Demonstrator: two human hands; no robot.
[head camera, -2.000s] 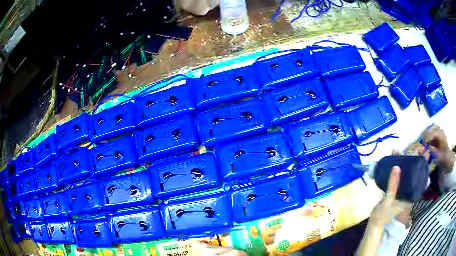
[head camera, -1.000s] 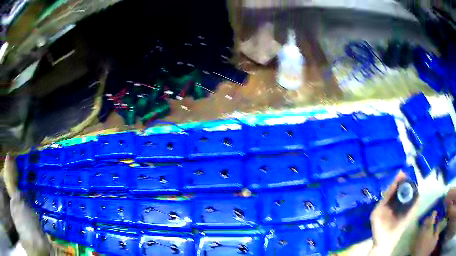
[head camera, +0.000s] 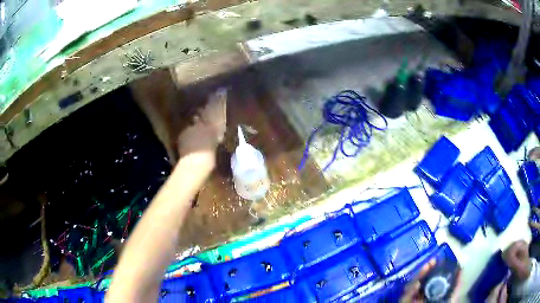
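Observation:
Blue plastic housings lie in tight rows along the bottom, several with dark glue dots in their recesses. My left hand reaches over the rows to the back of the bench. It is blurred, and its fingers seem closed on a pale cardboard scrap, left of and behind a translucent white bottle that stands upright. My right hand, cut off by the bottom edge, holds a black glue bottle with its pale round end towards the camera, over the right end of the rows.
A heap of dark panels with red wires lies at left beside a tan cord. A blue cord coil is at back right. Loose blue housings lie at right, near another person's hand. A shelf edge crosses the top.
The view has tilted up towards the bench's back. My left hand has gone from the left edge to the scrap near the white bottle. My right hand still holds the black bottle.

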